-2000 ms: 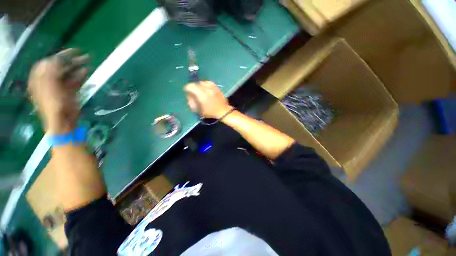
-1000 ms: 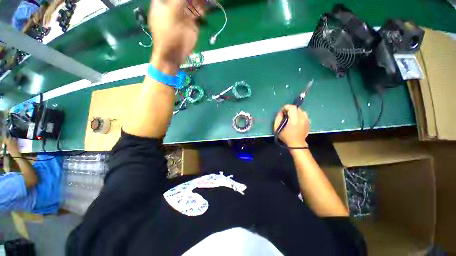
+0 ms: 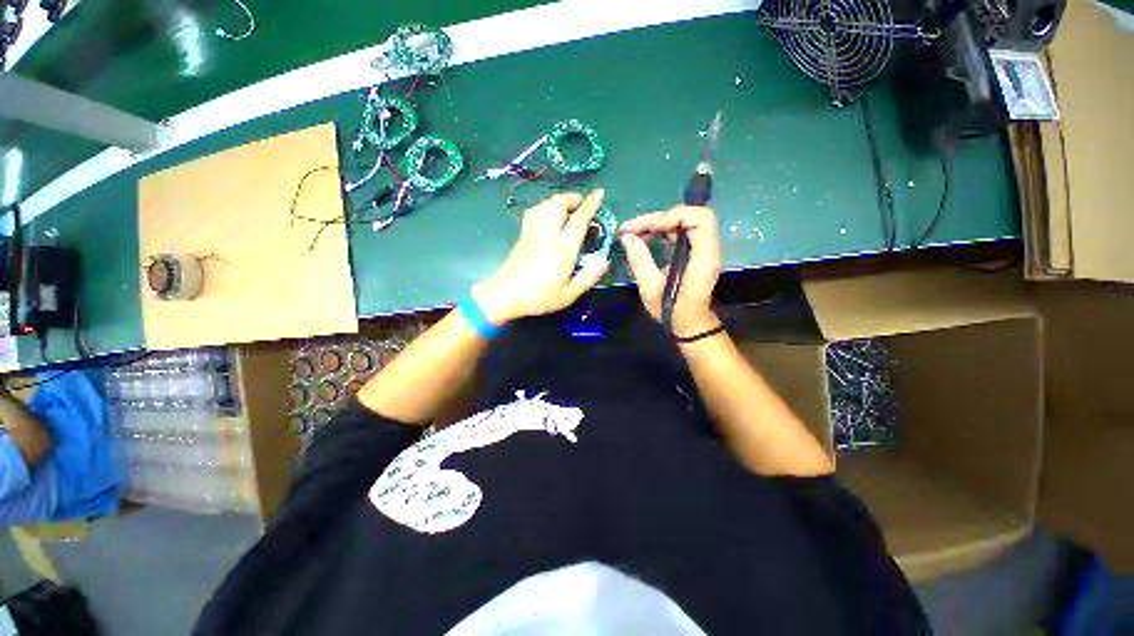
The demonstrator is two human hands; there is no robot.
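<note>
My left hand (image 3: 547,263), with a blue wristband, holds a green ring circuit board (image 3: 607,227) near the bench's front edge. The board sits at a stator, which my fingers mostly cover. My right hand (image 3: 682,258) holds a soldering iron (image 3: 699,190) by its black handle, tip pointing away from me. Its thumb and index finger reach to the right side of the ring. Whether they touch it or hold anything thin cannot be told. Another green ring board (image 3: 576,147) with wires lies behind my left hand.
Several more wired ring boards (image 3: 433,163) lie further left. A cardboard sheet (image 3: 249,236) bears one stator (image 3: 175,276). A fume fan (image 3: 827,40) stands back right. Below are a carton of stators (image 3: 333,379) and a carton of metallic parts (image 3: 933,429). A person's blue sleeve (image 3: 77,435) shows left.
My left hand has come down from the back of the bench to the stator, now with a ring board. My right hand has moved left beside it, still holding the iron. The view has shifted.
</note>
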